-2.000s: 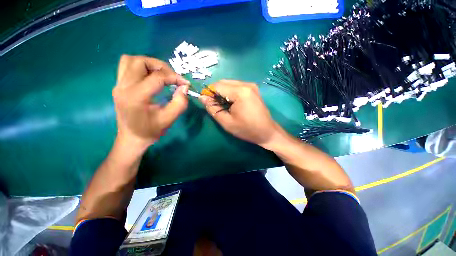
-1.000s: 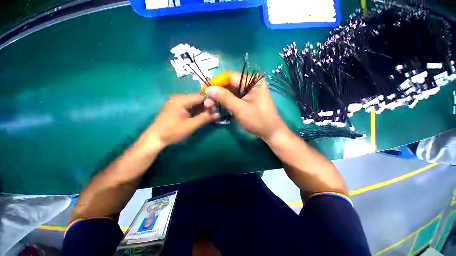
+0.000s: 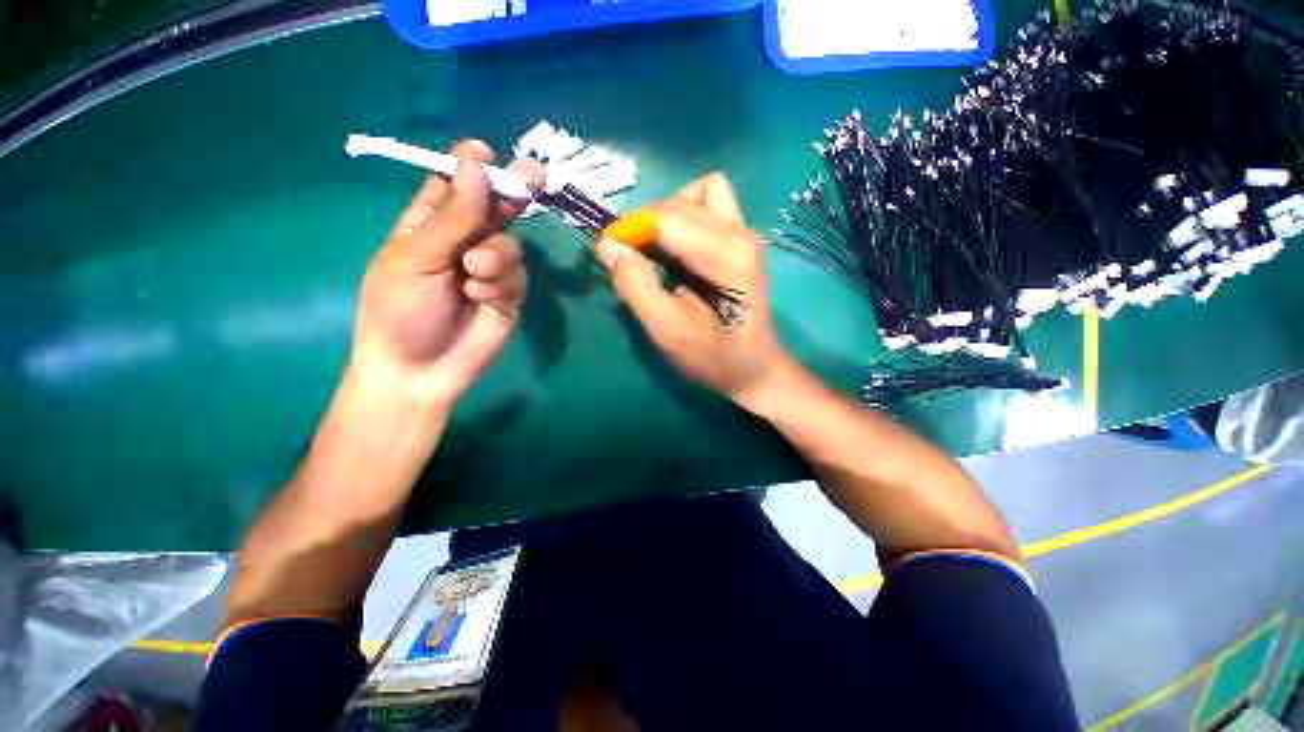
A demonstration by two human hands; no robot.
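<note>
My left hand (image 3: 436, 286) grips a long white strip lead (image 3: 408, 155) between thumb and fingers; its far end points up and left. Its near end, a white block at my fingertips, meets several thin black wires (image 3: 579, 210). Whether the wires are seated in it is too small to tell. My right hand (image 3: 701, 286), with an orange cover on one finger, pinches these wires; their other ends show at its palm side. A small heap of white housings (image 3: 608, 175) lies just beyond my hands, partly hidden by the left fingers.
A large pile of black wires (image 3: 972, 186) with white housings (image 3: 1208, 222) along its near edge fills the right. A small dark wire bundle (image 3: 958, 378) lies before it. Blue-rimmed trays (image 3: 880, 63) stand at the far edge. The green bench's near edge curves below my hands.
My left hand has moved up and left and is turned more upright. The white strip now shows in it. The wires now run between both hands; my right hand has turned.
</note>
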